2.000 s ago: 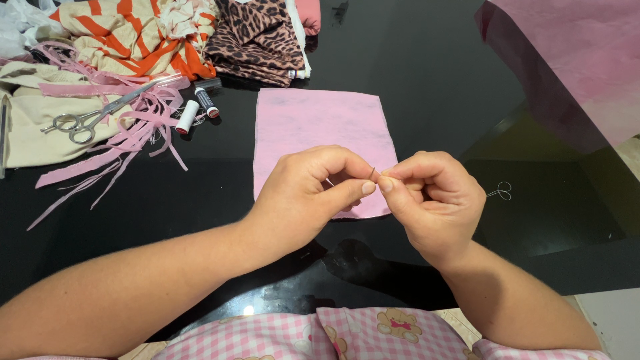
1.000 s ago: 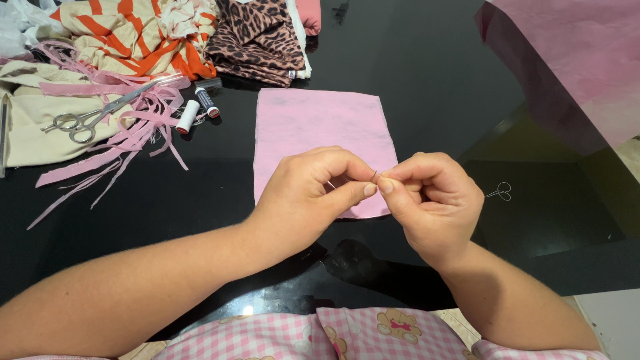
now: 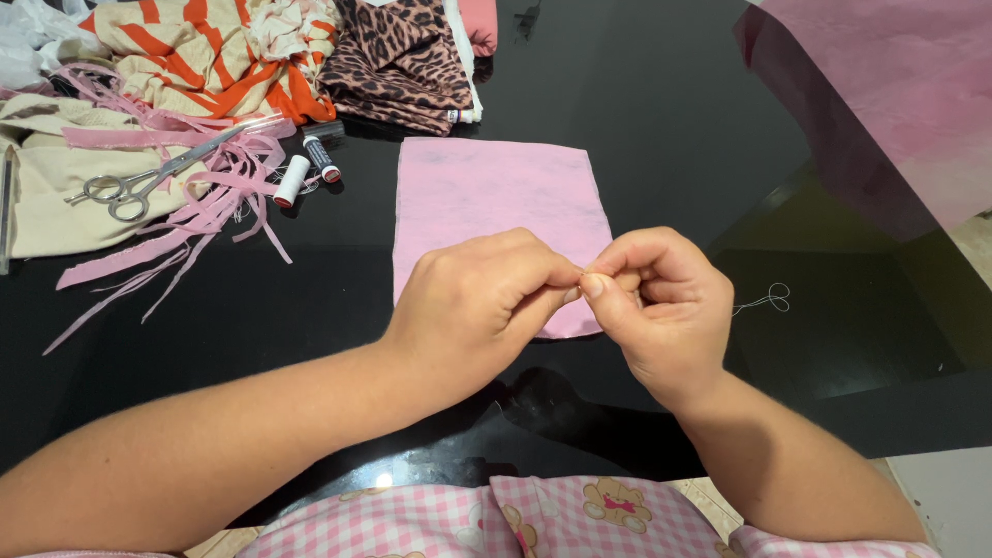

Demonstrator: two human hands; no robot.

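Observation:
My left hand [image 3: 484,310] and my right hand [image 3: 666,310] meet fingertip to fingertip over the lower edge of a pink cloth rectangle [image 3: 496,194]. Each pinches thumb against forefinger. A thin needle shows between the fingertips in the earlier frames; now it is almost wholly hidden by them. White thread [image 3: 773,297] ends in a loop on the black table, just right of my right hand. The cloth lies flat, its lower left part covered by my left hand.
Scissors [image 3: 163,172] rest on beige fabric [image 3: 70,221] and pink fabric strips [image 3: 209,205] at the left. Beside them are a white thread spool [image 3: 292,181] and a dark spool [image 3: 322,159]. Leopard-print fabric [image 3: 403,70] and orange-striped fabric [image 3: 205,54] lie behind. Pink sheer material [image 3: 907,85] is at upper right.
My fingertips have drawn closer together, and the needle seen between them earlier is now nearly covered. The cloth and the other items have stayed in place.

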